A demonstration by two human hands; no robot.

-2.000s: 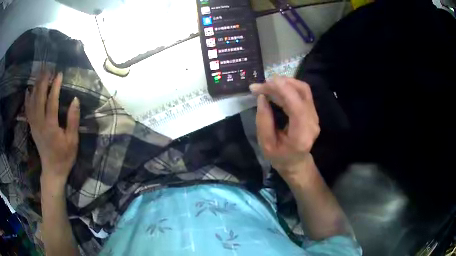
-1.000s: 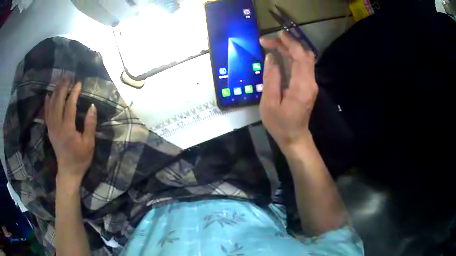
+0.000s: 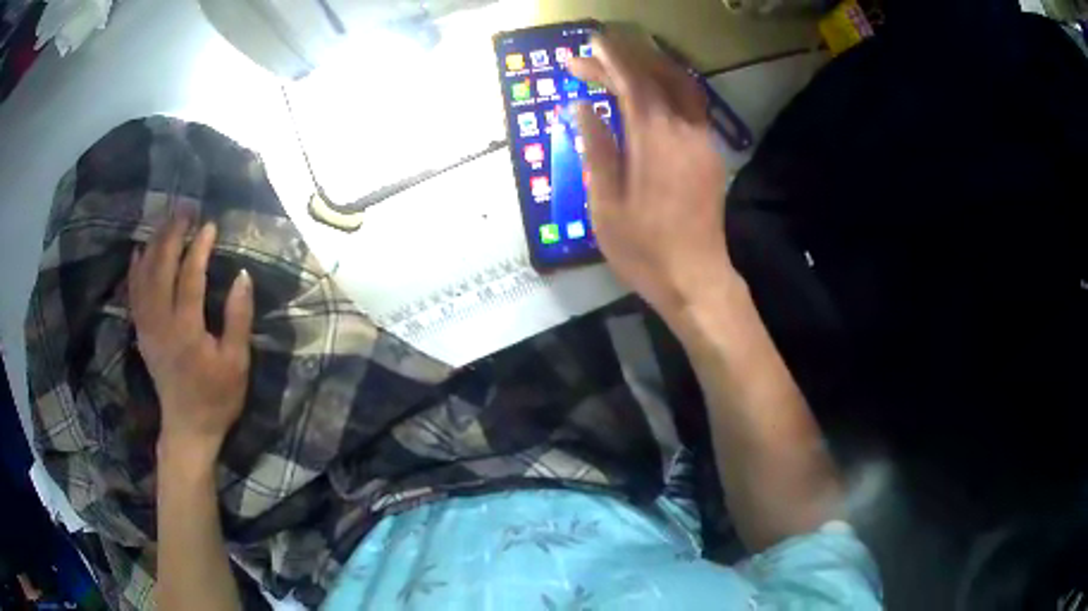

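A smartphone (image 3: 543, 179) lies on the white machine table with a blue screen full of app icons. My right hand (image 3: 662, 173) is over the right side of the phone, fingers bent towards the upper screen, holding nothing; whether a fingertip touches the glass cannot be told. My left hand (image 3: 191, 340) lies spread on the plaid garment (image 3: 316, 382), which covers the table's left part and my lap. Purple thread snips (image 3: 725, 119) lie right of the phone, partly hidden behind my right hand.
Black fabric (image 3: 919, 239) is piled at the right. A yellow packet (image 3: 845, 26) lies at the top right. A ruler strip (image 3: 459, 301) runs along the table's front edge. The sewing machine head (image 3: 257, 30) and its bright lamp are at the upper left.
The phone screen went from a dark list to a home screen, then to a page with more icons. My right hand moved up and left over the phone. My left hand stays on the plaid.
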